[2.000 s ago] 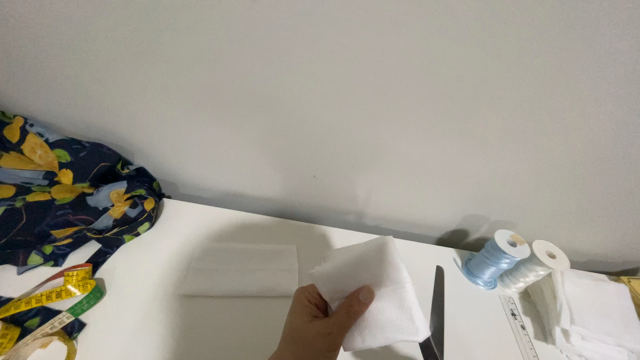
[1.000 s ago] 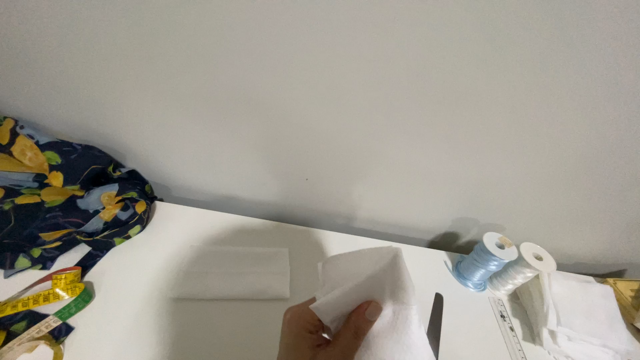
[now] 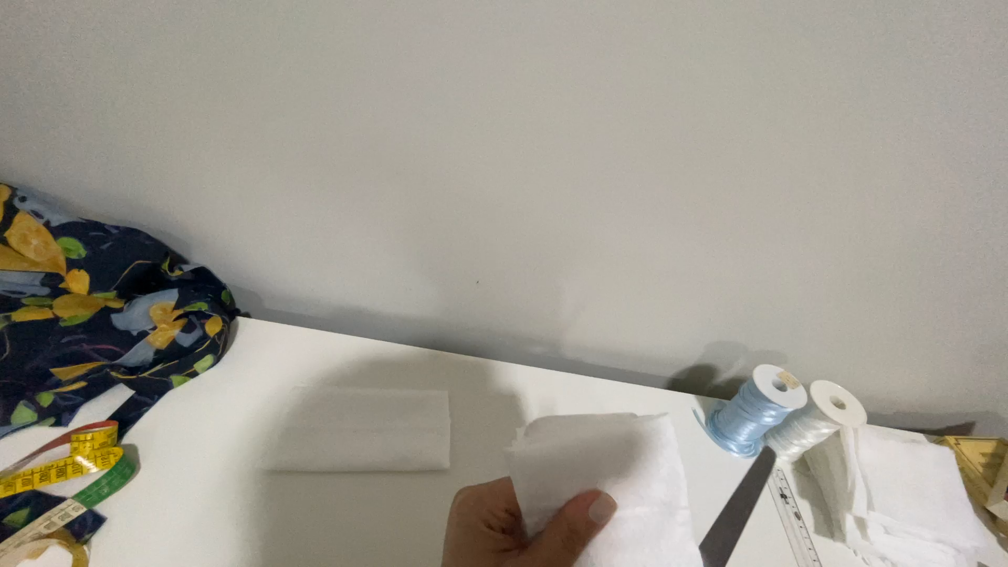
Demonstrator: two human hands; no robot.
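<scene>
My left hand [image 3: 528, 524] comes up from the bottom edge, its thumb in front of a folded white cloth [image 3: 614, 465] and its fingers behind it. Just right of the cloth a dark metal blade [image 3: 739, 508], perhaps of scissors, points up and to the right; its lower end is hidden or out of frame. My right hand does not show. Left of my left hand, a flat folded white cloth piece [image 3: 362, 431] lies on the white table.
A blue ribbon spool [image 3: 752, 413] and a white spool [image 3: 815, 421] stand at the right, near a clear ruler [image 3: 795, 516] and stacked white cloths [image 3: 906, 488]. Floral dark fabric [image 3: 118, 315] and a yellow-green measuring tape [image 3: 102, 472] lie left. A grey wall [image 3: 504, 173] rises behind.
The blade has swung from nearly upright to a rightward tilt and stands farther from the cloth. The held cloth has turned, from corner-up to a nearly level top edge, still in my left hand.
</scene>
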